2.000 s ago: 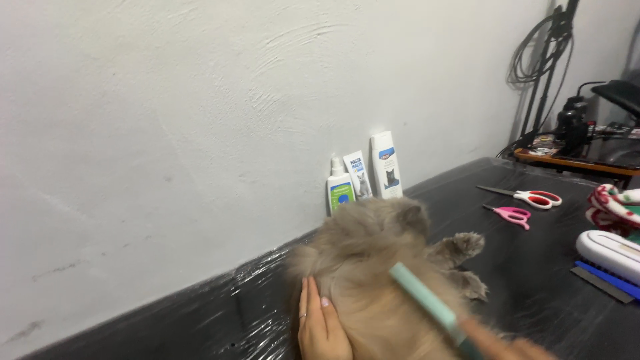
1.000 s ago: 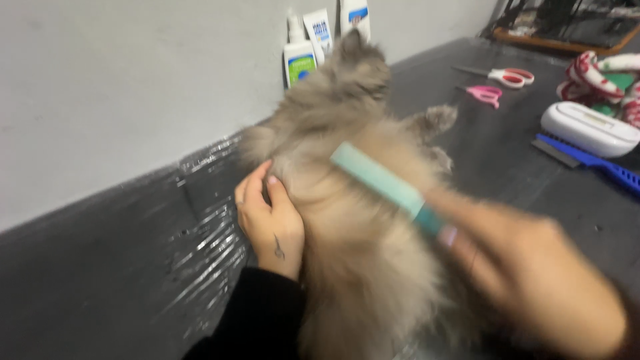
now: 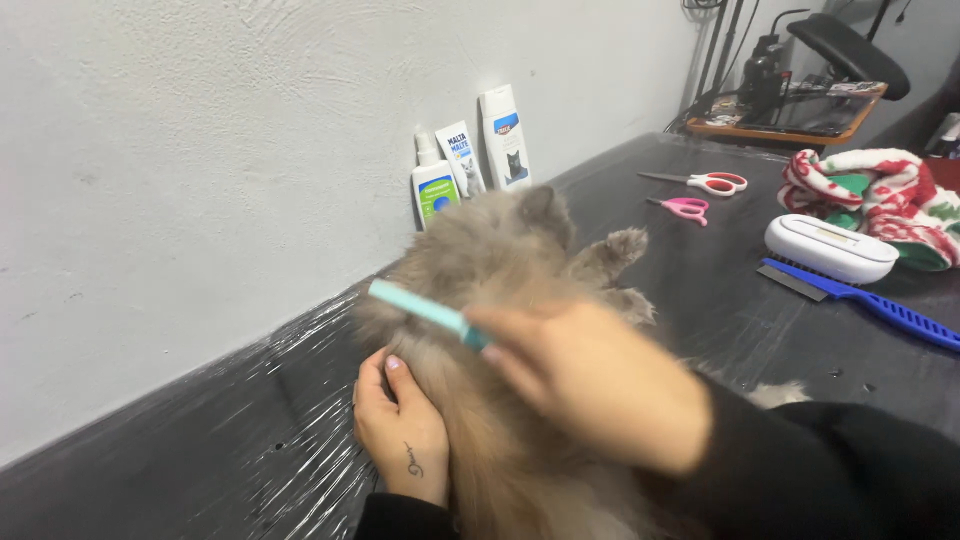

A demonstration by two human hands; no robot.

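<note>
A long-haired grey-beige cat (image 3: pixel 495 262) lies on its side on a black table wrapped in clear plastic film, its head toward the wall and its front paws stretched to the right. My left hand (image 3: pixel 405 427) rests against the fur at the cat's back, with thumb and fingers curled on it; whether it pinches fur cannot be told. My right hand (image 3: pixel 592 375), blurred, is closed around the handle of a light teal grooming comb (image 3: pixel 420 306). The comb lies across the fur of the upper back; its teeth cannot be made out.
Against the wall stand a spray bottle (image 3: pixel 435 187), a tube (image 3: pixel 461 161) and a white shampoo bottle (image 3: pixel 505 139). Rightward lie red-white scissors (image 3: pixel 720 183), pink scissors (image 3: pixel 686 208), a white oval brush (image 3: pixel 829 247), a blue flea comb (image 3: pixel 892 306) and a patterned fleece cloth (image 3: pixel 874 195).
My right hand has carried the comb across the fur toward the cat's upper back, nearer my left hand. My left hand stays against the cat's back.
</note>
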